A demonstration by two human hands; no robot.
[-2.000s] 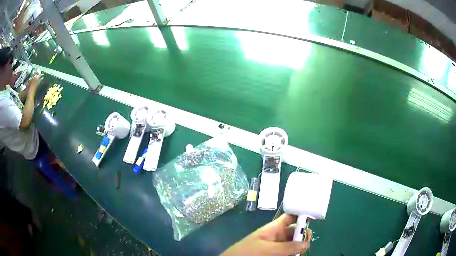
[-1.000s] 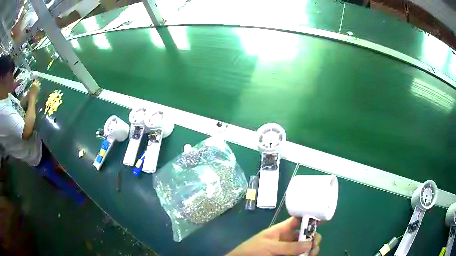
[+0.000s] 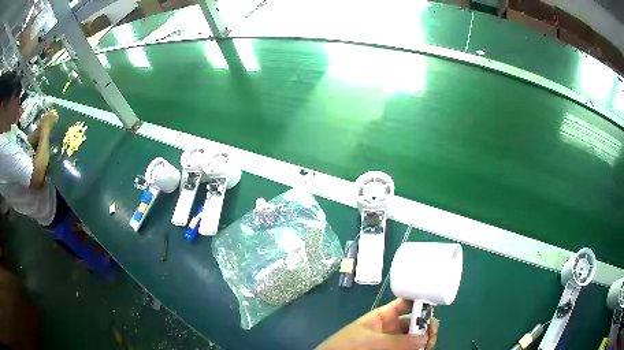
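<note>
My left hand (image 3: 380, 329) comes in at the bottom edge, cut off by it, and grips the handle of a white handheld fan (image 3: 425, 273). The fan's drum-shaped head is upward, and dark parts show in the open handle between the fingers. My right hand is not in view. Another open fan (image 3: 371, 256) lies on the bench just left and beyond, with a dark cell with a yellow band (image 3: 347, 265) beside it. A clear bag of silvery screws (image 3: 277, 256) lies further left.
Three open fans (image 3: 213, 205) lie left of the bag, with blue cells. Two more (image 3: 566, 301) lie at the right, one cut off by the edge. A pale rail (image 3: 479, 239) borders the green conveyor (image 3: 287, 102). A person (image 3: 27, 164) works at far left near a yellow pile (image 3: 74, 139).
The held fan has moved slightly right since the earliest frame and turned, so its handle's inner parts now show. My left hand still grips it. The bench items keep their places.
</note>
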